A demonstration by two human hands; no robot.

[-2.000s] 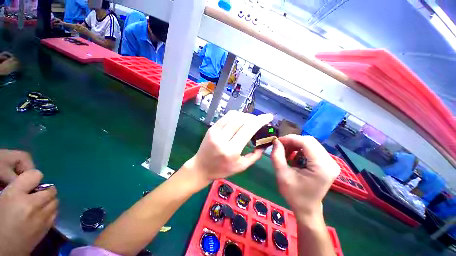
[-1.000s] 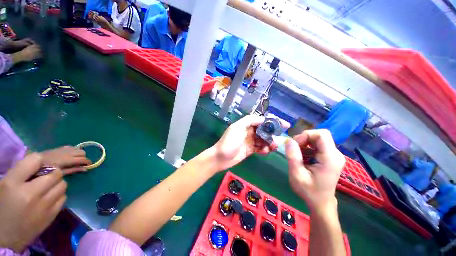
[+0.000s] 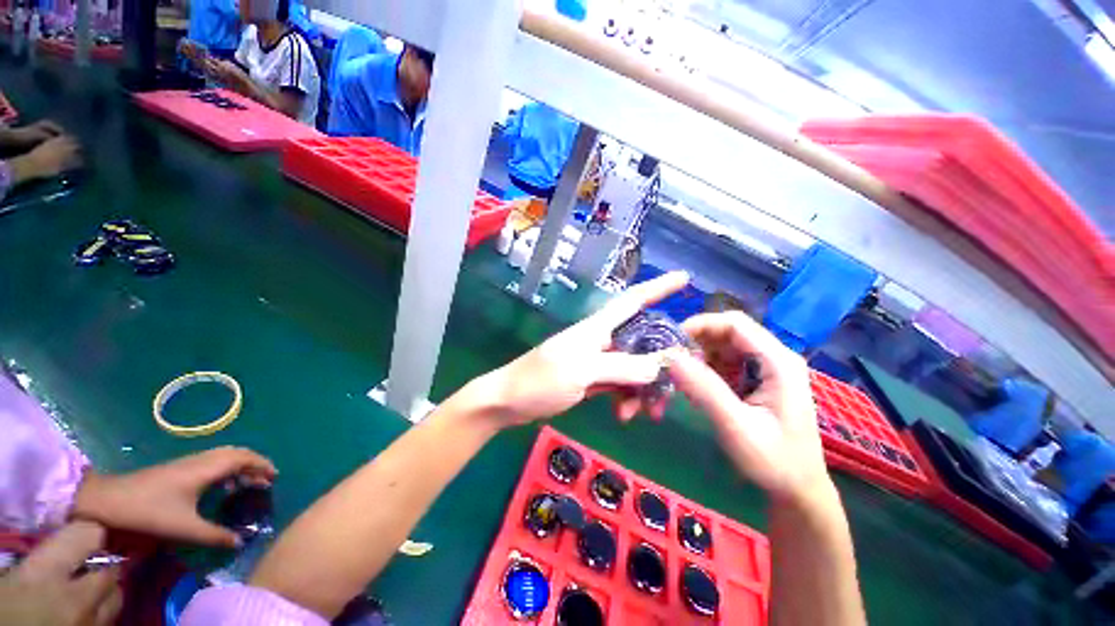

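Note:
My left hand point(image 3: 575, 373) holds a round dark watch-like unit point(image 3: 653, 340) with a shiny rim, up in front of me. My right hand point(image 3: 764, 397) touches the unit with its fingertips from the right. A second small dark thing point(image 3: 748, 374) shows within the curled fingers of my right hand; I cannot tell what it is. Below my hands a red compartment tray point(image 3: 748, 547) lies on the green bench, with dark-faced units point(image 3: 647, 566) in several pockets and one blue-faced unit point(image 3: 527, 589) in a near pocket.
A white upright point(image 3: 443, 208) stands left of my hands. A yellow tape roll point(image 3: 198, 405) and a cluster of units point(image 3: 125, 247) lie on the left. A neighbour's hand point(image 3: 171, 495) is at a dark unit. More red trays point(image 3: 367, 171) stand behind, and stacked red sheets point(image 3: 966, 184) on the shelf.
My right fingers have moved in against the unit, and its face has turned. The neighbour's hand has left the tape roll and moved to the dark unit on the bench.

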